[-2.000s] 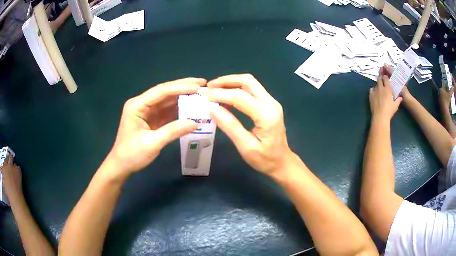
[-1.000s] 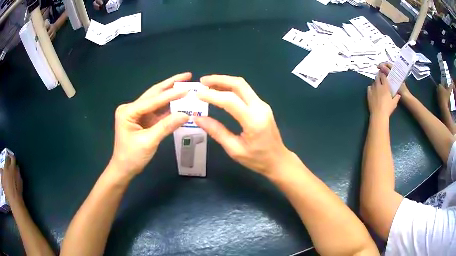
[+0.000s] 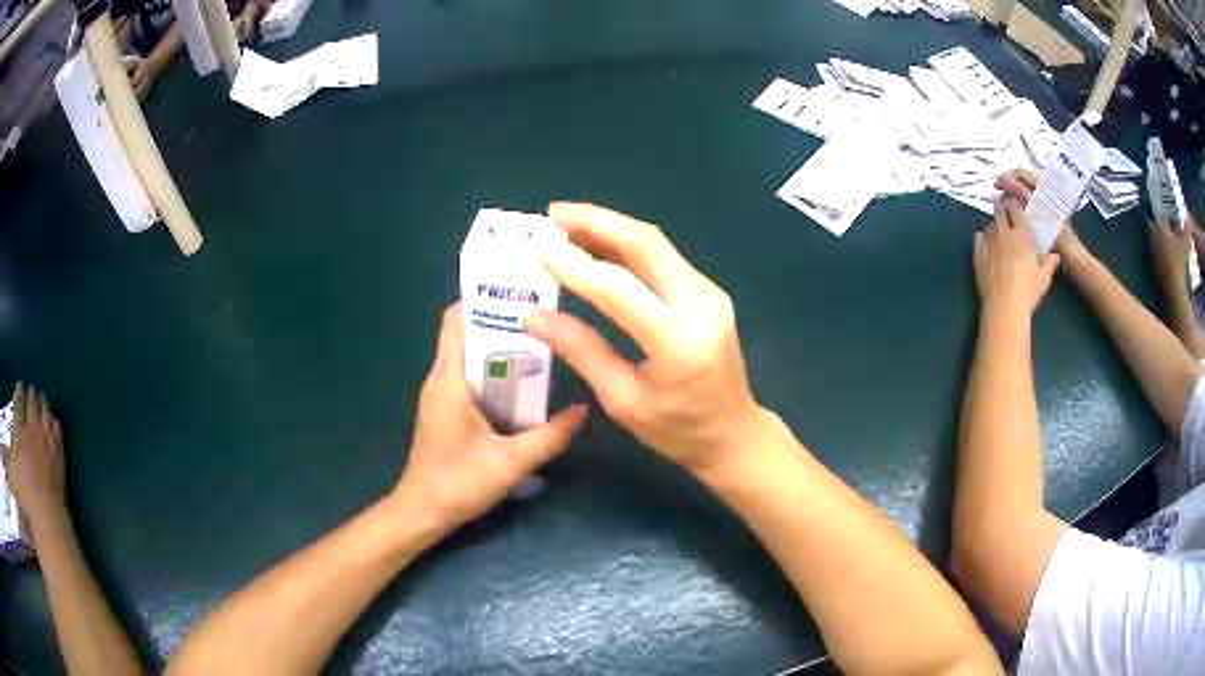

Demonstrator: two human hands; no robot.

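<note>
A tall white product box (image 3: 509, 310) stands roughly upright in front of me, slightly tilted, with blue and orange-red lettering and a device picture on its front. Its top end looks closed. My left hand (image 3: 463, 442) is wrapped around the lower part of the box, thumb across the front. My right hand (image 3: 661, 337) is at the box's upper right, fingers at the top edge and thumb on the front near the lettering. The base is partly hidden by my left hand, so I cannot tell whether it touches the table.
The table (image 3: 304, 343) is dark green. Loose carton blanks (image 3: 912, 139) lie in a pile at back right. A person's hands hold a carton (image 3: 1061, 192) at right. Another hand (image 3: 36, 456) is at far left. A creased blank (image 3: 304, 75) and tan post (image 3: 146, 152) are at back left.
My left hand has moved from the box's top down to its lower part and gripped it. The box has tilted slightly. My right hand remains by the top.
</note>
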